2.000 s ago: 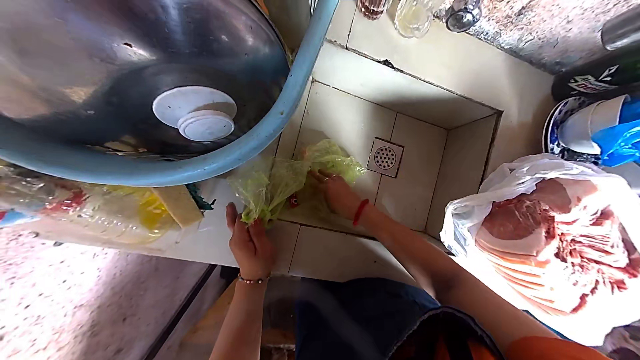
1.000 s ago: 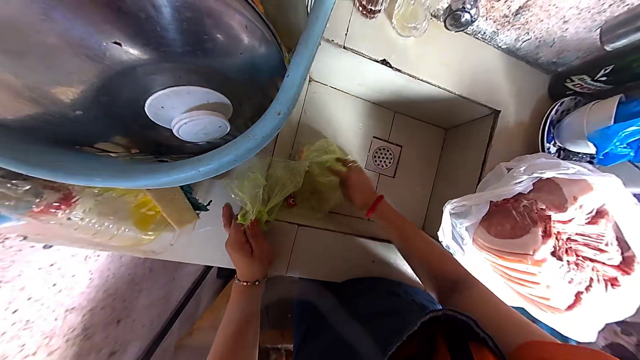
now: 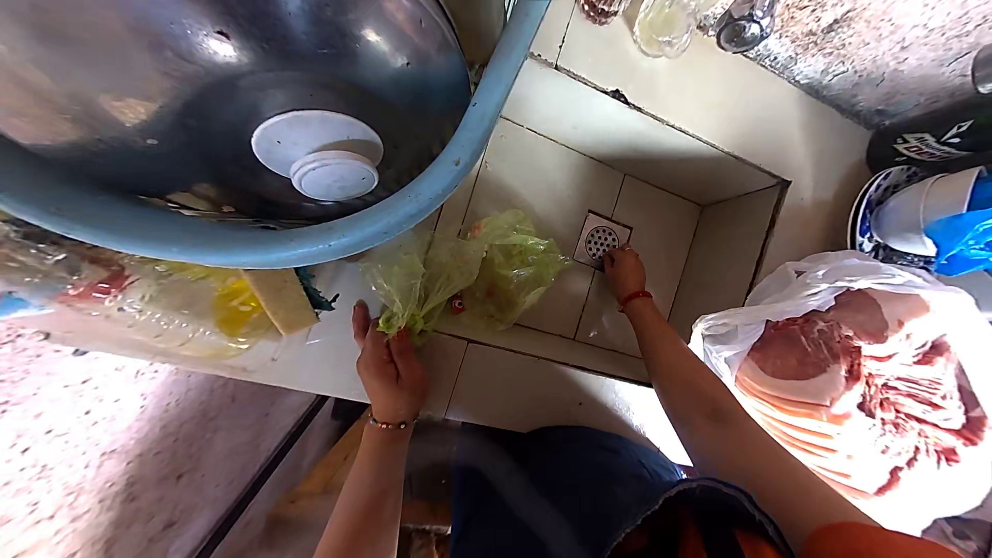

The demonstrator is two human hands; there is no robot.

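Observation:
A crumpled yellow-green plastic bag [image 3: 504, 271] lies across the left side of the tiled sink basin [image 3: 542, 170], with a small red item [image 3: 457, 304] on or in it. My left hand [image 3: 390, 364] grips the bag's gathered edge over the sink's near-left rim. Down in the basin, my right hand [image 3: 625, 273] has its fingertips at the lower right edge of the square metal drain cover [image 3: 602, 239]. Its fingers are bent, and whether they pinch anything is hidden.
A large metal basin [image 3: 194, 93] with a blue rim overhangs the sink's left. Sliced meat [image 3: 860, 380] fills a white plastic bag at right. A sponge [image 3: 279, 301] and plastic packages lie left. Glass jars [image 3: 664, 27] stand behind; bowls [image 3: 914, 205] are stacked right.
My right hand has left the green bag and moved right to the drain cover. My left hand has stayed at the bag's edge.

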